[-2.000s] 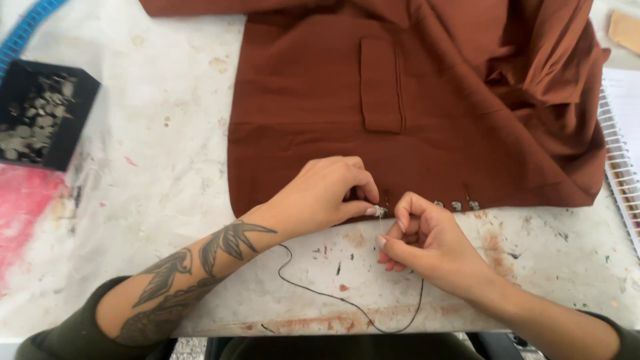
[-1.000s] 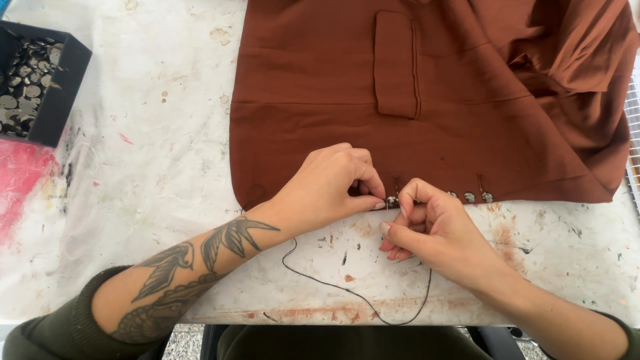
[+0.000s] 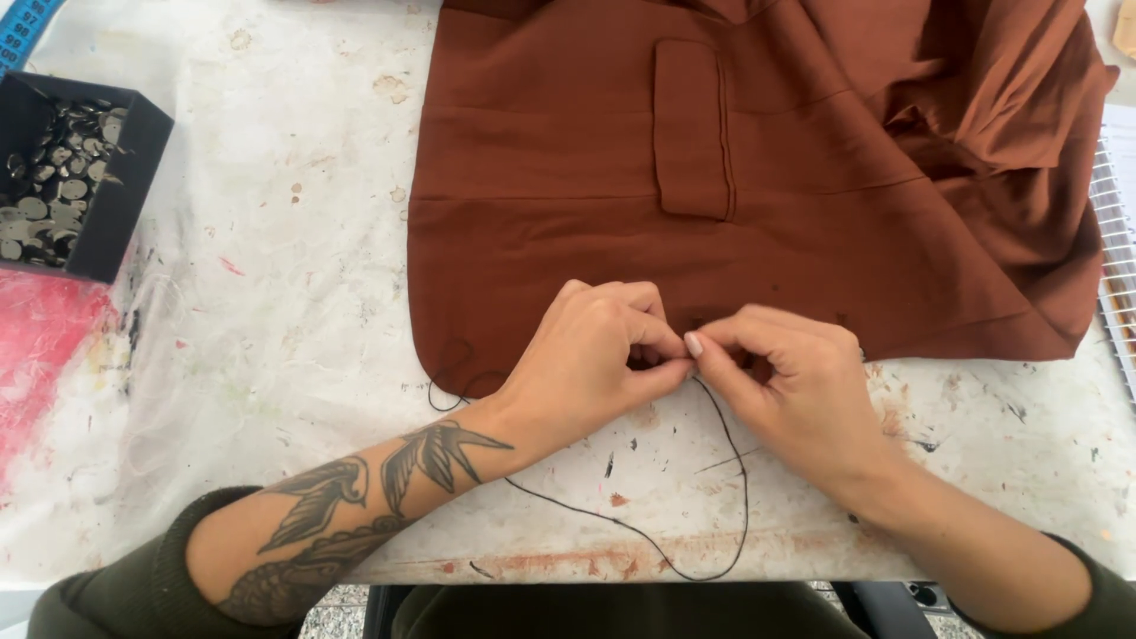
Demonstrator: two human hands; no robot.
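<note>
A reddish-brown jacket with a pocket flap lies on the table, its edge toward me. My left hand pinches the garment's near edge between thumb and index finger. Right against it, my right hand has thumb and index fingertips closed at the same spot; what they pinch there is hidden, and a needle cannot be made out. Dark thread runs down from between the fingertips, loops over the table and passes under my left forearm. More thread curls at the jacket's rounded corner.
A black box of shiny round metal pieces stands at the left, near a blue measuring tape and a pink patch. A spiral notebook lies at the right edge. The table is stained and has a near edge.
My right hand's fingertips have come up against my left hand's. The small metal pieces seen earlier along the jacket's edge are now mostly hidden. Thread now shows at the jacket's corner.
</note>
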